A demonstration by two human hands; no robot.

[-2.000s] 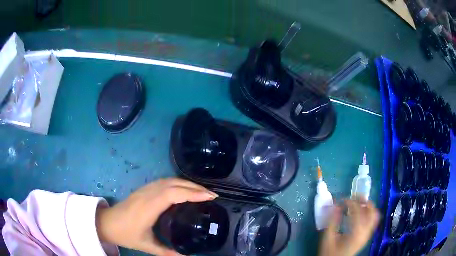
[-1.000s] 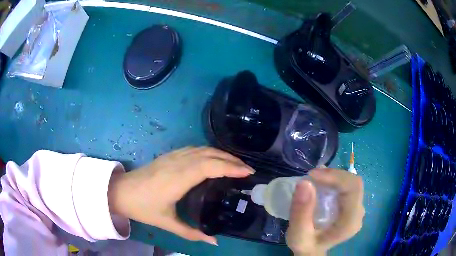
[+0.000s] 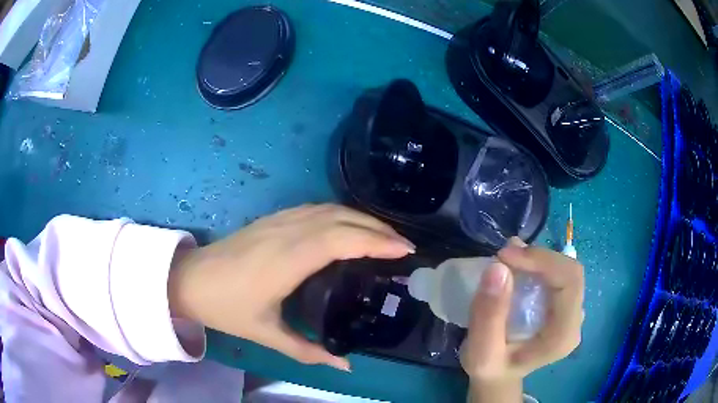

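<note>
A glossy black twin-well housing (image 3: 362,315) lies nearest me, with a small white label (image 3: 390,305) inside its hooded well. My left hand (image 3: 291,275) grips the raised hood at its left end, thumb and fingers on either side. My right hand (image 3: 523,315) holds a translucent squeeze bottle (image 3: 457,290) lying nearly level, its thin pale-pink tip pointing left into the hooded well, close above the label. Whether the tip touches the surface cannot be told. The bottle and right hand cover part of the housing's right well.
A second housing (image 3: 413,161) with clear film lies just behind, a third (image 3: 512,71) behind right. An oval cover (image 3: 246,57) is at back left, a white carton (image 3: 102,71) far left. The orange-tipped bottle (image 3: 569,250) and blue tray (image 3: 657,260) are at right.
My right hand has picked up the translucent bottle and brought it left over the near housing. My left hand still holds the hood. The view has shifted, so the bench things sit higher.
</note>
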